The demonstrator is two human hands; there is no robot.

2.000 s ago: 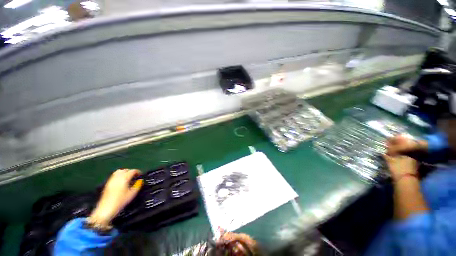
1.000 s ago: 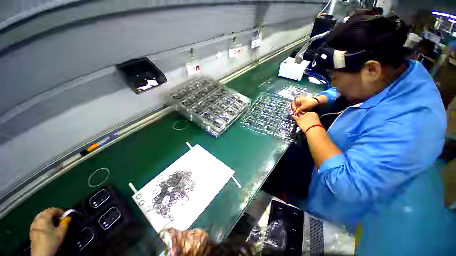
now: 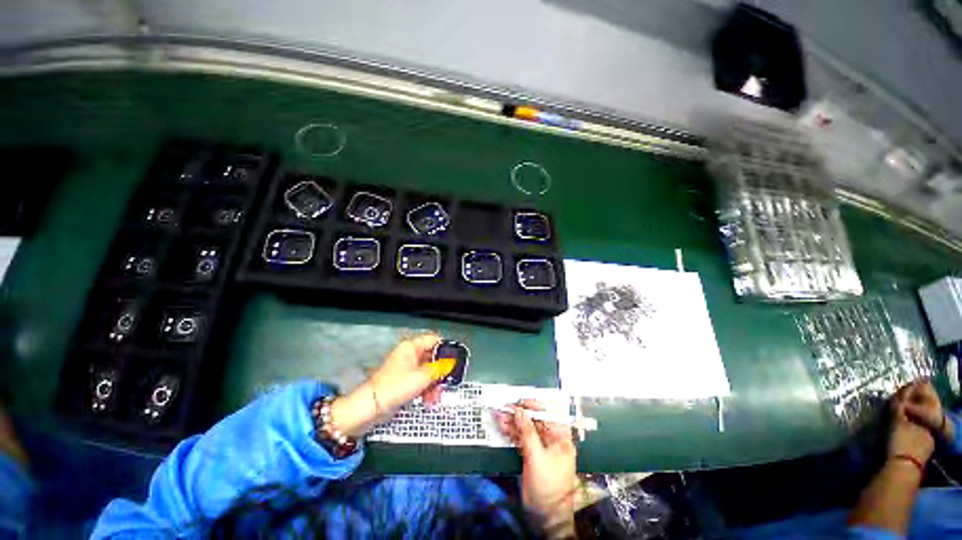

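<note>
My left hand (image 3: 406, 378), with a yellow finger cot (image 3: 441, 368) on one fingertip, holds a black watch housing (image 3: 456, 357) with a bright rim. My right hand (image 3: 545, 451) holds thin, pale tweezers (image 3: 559, 419) just right of the housing, apart from it; their tip is too small to make out. A white strip (image 3: 433, 424) with a grid of small dark marks lies under both hands. A black foam tray (image 3: 401, 292) lies crosswise ahead, with housings in its two rows; one back-row pocket shows none.
A second foam tray (image 3: 216, 316) with housings stands lengthwise at left. White paper (image 3: 675, 359) with dark specks lies at right. Farther right are stacked clear blister trays (image 3: 786, 232), a flat clear tray (image 3: 854, 343) and another person's hands (image 3: 916, 417). A marker (image 3: 540, 116) and black bin (image 3: 757, 58) are at the back.
The view has swung left. My left hand has moved from the foam tray to in front of it and now holds a housing. My right hand with tweezers now shows beside it.
</note>
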